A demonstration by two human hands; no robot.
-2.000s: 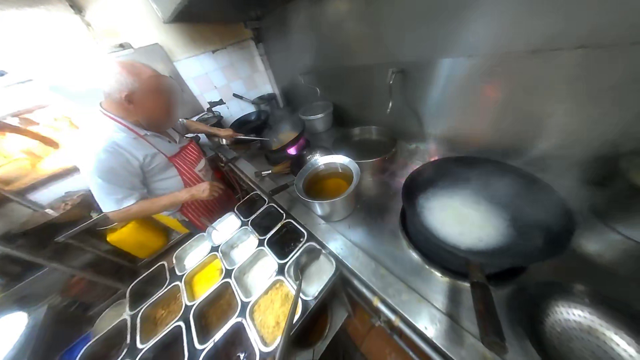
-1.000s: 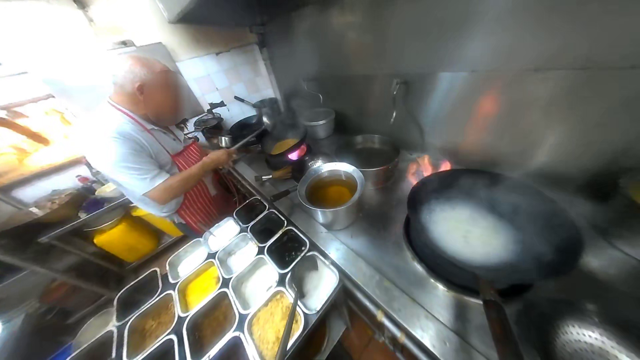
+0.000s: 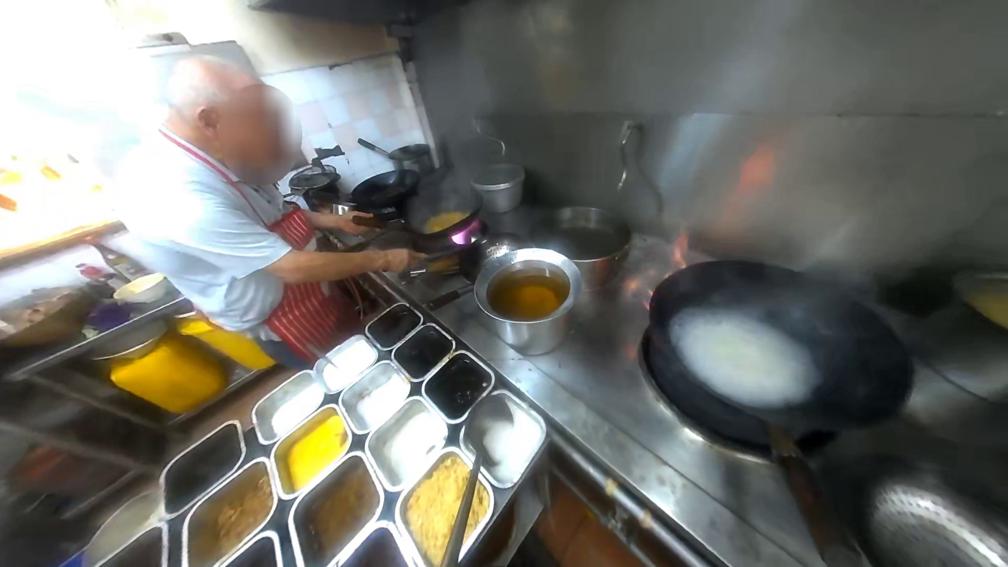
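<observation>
Neither my left hand nor my right hand shows in the head view. Nearest on the right, a black wok (image 3: 780, 354) with a wooden handle (image 3: 807, 496) holds a steaming whitish liquid over a burner, with flame behind it. Left of it stands a metal pot (image 3: 535, 335) of amber liquid. Metal containers of ingredients fill the lower left, among them a yellow one (image 3: 315, 449) and one of tan shreds (image 3: 445, 492). A ladle (image 3: 465, 512) rests with its bowl in a container of white powder (image 3: 512, 437).
A co-worker (image 3: 228, 213) in a red striped apron stands at the left, one hand on a pan handle, the other near the burners. Behind the metal pot sits a wider pot (image 3: 594, 244). A perforated metal strainer (image 3: 929, 520) lies at the lower right; yellow containers (image 3: 169, 374) are on the left shelf.
The co-worker has leaned closer to the stove, and both of the co-worker's arms now reach toward the burners. Flame by the wok looks smaller than one second ago.
</observation>
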